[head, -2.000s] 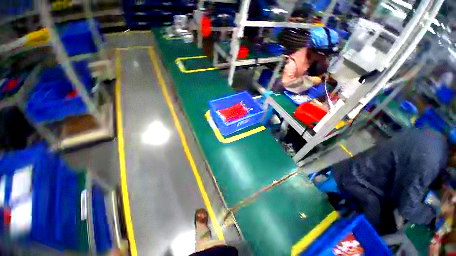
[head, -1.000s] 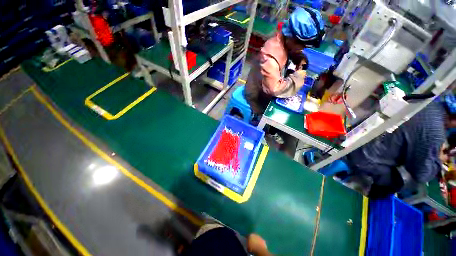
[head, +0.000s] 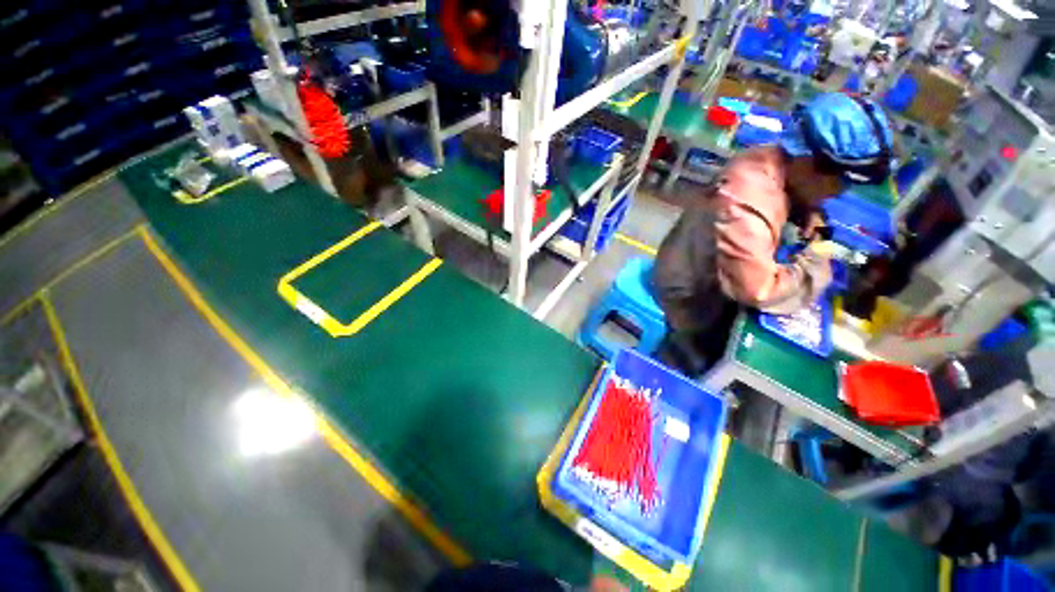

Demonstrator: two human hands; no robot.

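A blue tote (head: 708, 463) stands on the green bench (head: 486, 399), inside a yellow tape outline. It holds a loose pile of red lead wires (head: 619, 445) with pale ends and a small white card (head: 677, 429). A small skin-toned patch at the bottom edge, left of the tote, seems to be part of my right hand (head: 607, 583). It is cut off and blurred, and its fingers cannot be made out. My left hand is not in view.
A seated person (head: 746, 231) in a blue cap works behind the bench, near a red tray (head: 888, 394). A metal post (head: 526, 150) rises behind the bench. A second yellow outline (head: 336, 330) and white boxes (head: 237, 145) lie farther left. The grey aisle (head: 220, 382) runs alongside.
The view has turned left and moved closer to the bench. The tote now shows lower and farther right. The skin-toned patch at the bottom edge shows less than a second ago.
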